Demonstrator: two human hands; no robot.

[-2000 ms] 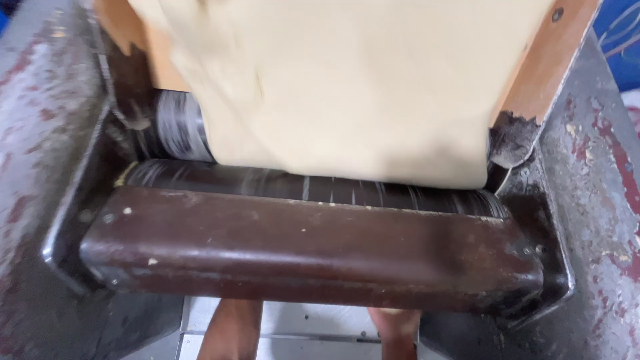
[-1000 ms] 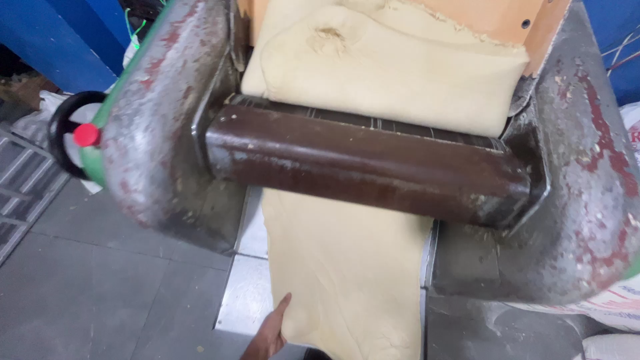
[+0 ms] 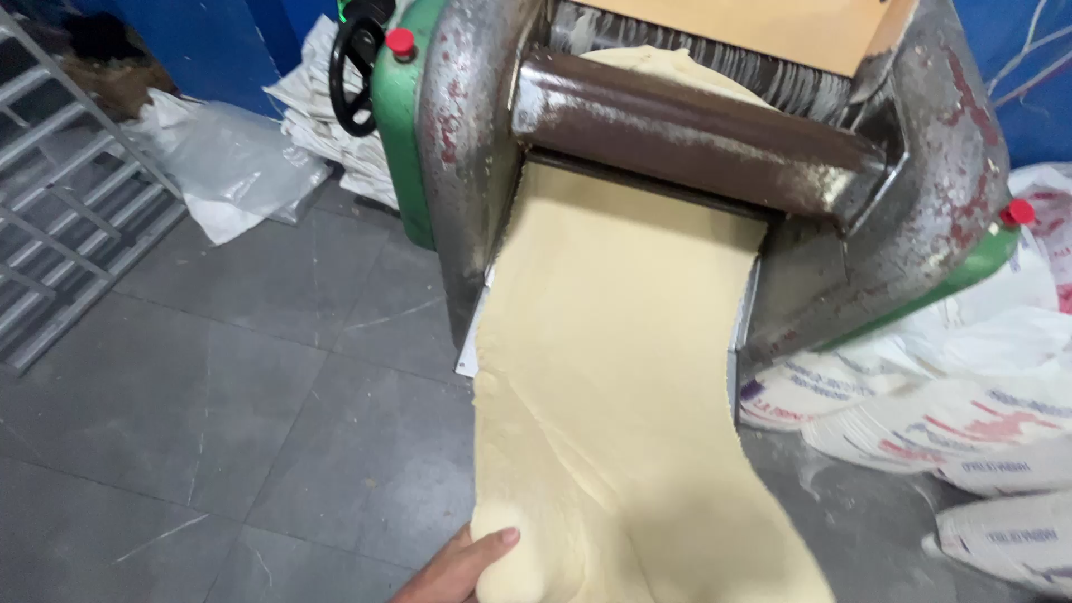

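A wide sheet of pale dough [image 3: 620, 335] hangs from the rollers of a dough sheeter [image 3: 469, 109] and runs down over its lower metal chute. My left hand [image 3: 459, 568] grips the left edge of the sheet near the bottom of the view, thumb on top and the fingers hidden beneath. The tail end of the dough shows behind the brown guard bar [image 3: 695, 134], against the flour-streaked roller [image 3: 720, 59]. My right hand is out of view.
A black handwheel [image 3: 356, 75] and red buttons sit on the machine's sides. Stacked printed sacks [image 3: 963, 419] lie at right. Clear plastic bags [image 3: 234, 159] and a metal rack [image 3: 67, 201] are at left on the grey tiled floor [image 3: 251, 360].
Most of the dough above the bar has passed through the rollers, and the sheet below is longer. My left hand still holds its edge. The view has shifted.
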